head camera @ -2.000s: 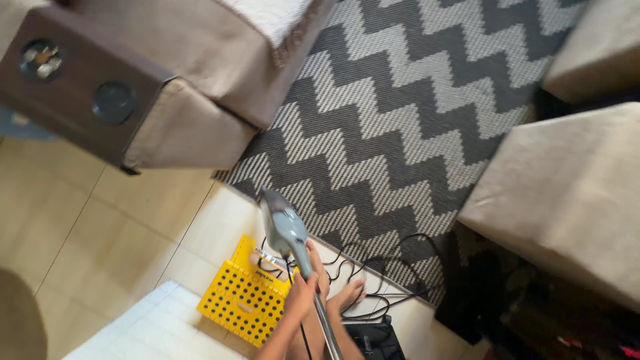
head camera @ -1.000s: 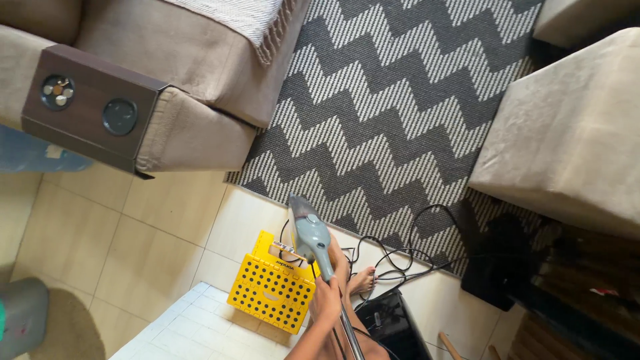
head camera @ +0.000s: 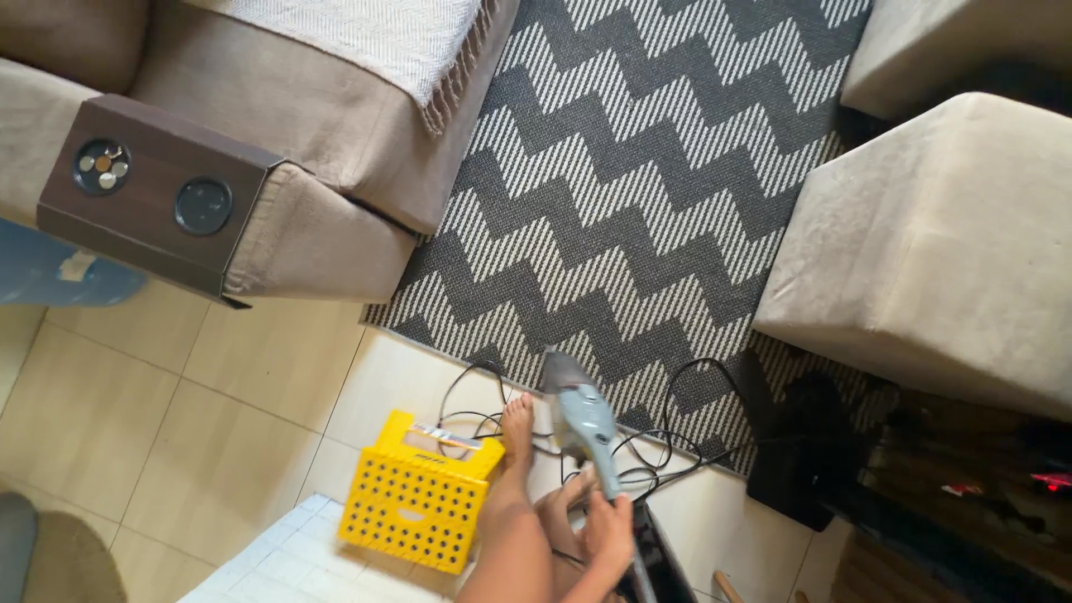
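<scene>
My left hand (head camera: 609,529) is closed around the tube of a grey-blue stick vacuum cleaner (head camera: 584,414), below its body. The vacuum's dark translucent nozzle (head camera: 563,370) points up the view, over the near edge of a grey and white zigzag rug (head camera: 586,209). A black cord (head camera: 666,431) lies in loops on the floor tiles and the rug's edge. To the left of the vacuum is a bare foot (head camera: 517,414), beside a yellow perforated plastic object with a handle opening (head camera: 414,507). My right hand is not in view.
A beige sofa (head camera: 327,226) with a dark armrest tray (head camera: 151,180) holding coins stands at left. Beige ottomans (head camera: 930,243) stand at right. A white slatted surface (head camera: 310,557) lies at the bottom, near a black object (head camera: 662,553). Dark furniture fills the lower right.
The vacuum has moved right, away from the yellow object. A foot now shows between them; a second ago a foot showed to the right of the vacuum.
</scene>
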